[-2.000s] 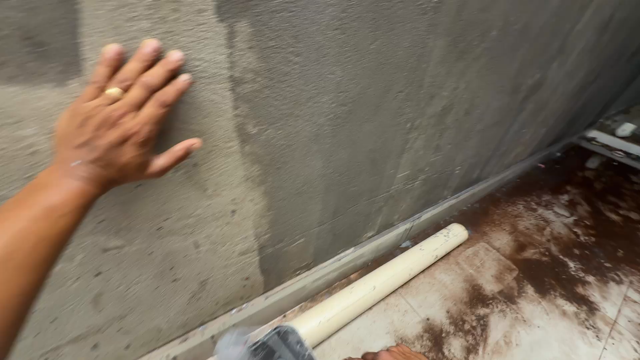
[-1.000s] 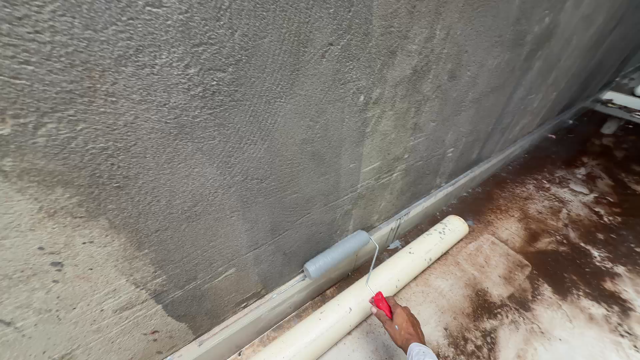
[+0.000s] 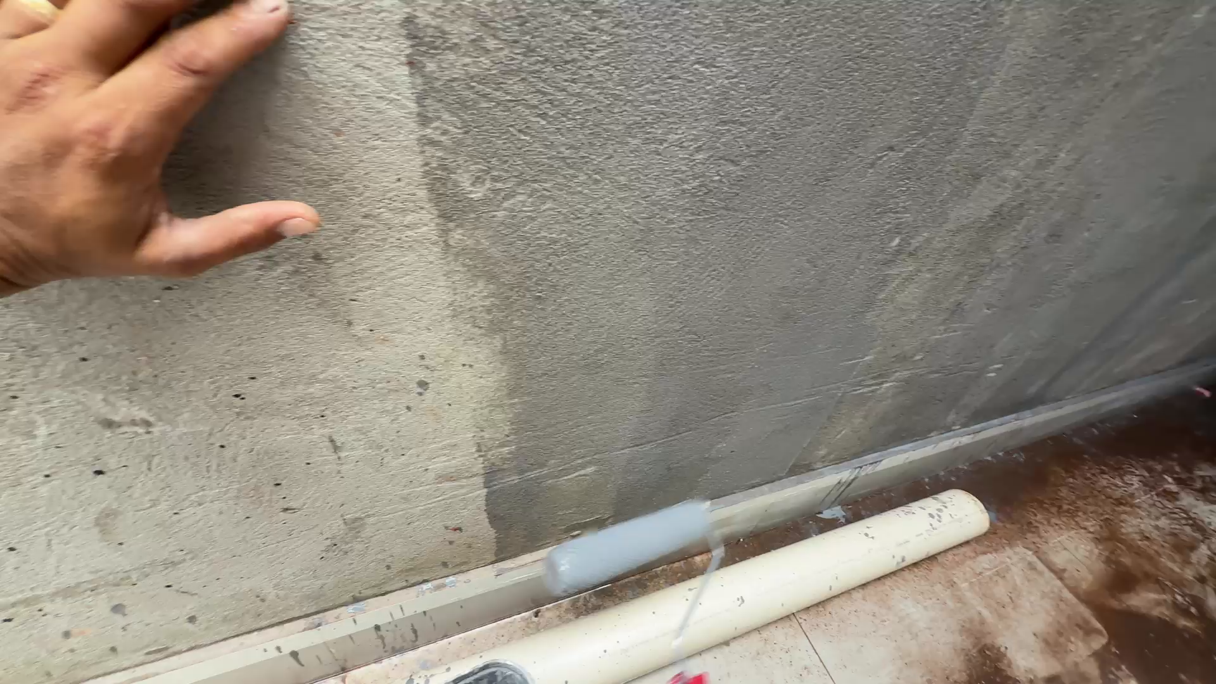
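Note:
At the upper left my left hand (image 3: 114, 142), with a ring on one finger, has its fingers spread against the pale, unpainted-looking part of the rough wall (image 3: 285, 380). It holds nothing. A grey-blue paint roller (image 3: 627, 546), a little blurred, is at the wall's foot by the baseboard, above a cream pipe. Its wire frame runs down to a red handle (image 3: 689, 678), cut off by the bottom edge. My right hand is out of view below. To the right of my left hand the wall is darker grey and looks damp or coated.
The cream plastic pipe (image 3: 798, 579) lies on the floor along the baseboard (image 3: 418, 608). A dark rounded object (image 3: 489, 674) shows at the bottom edge. Reddish-brown dirt covers much of the tiled floor (image 3: 959, 617) at the right.
My left hand, out of view one second ago, is back on the wall. My right hand, seen then on the roller's red handle, has left the view. The roller is nearer the wall's pale part.

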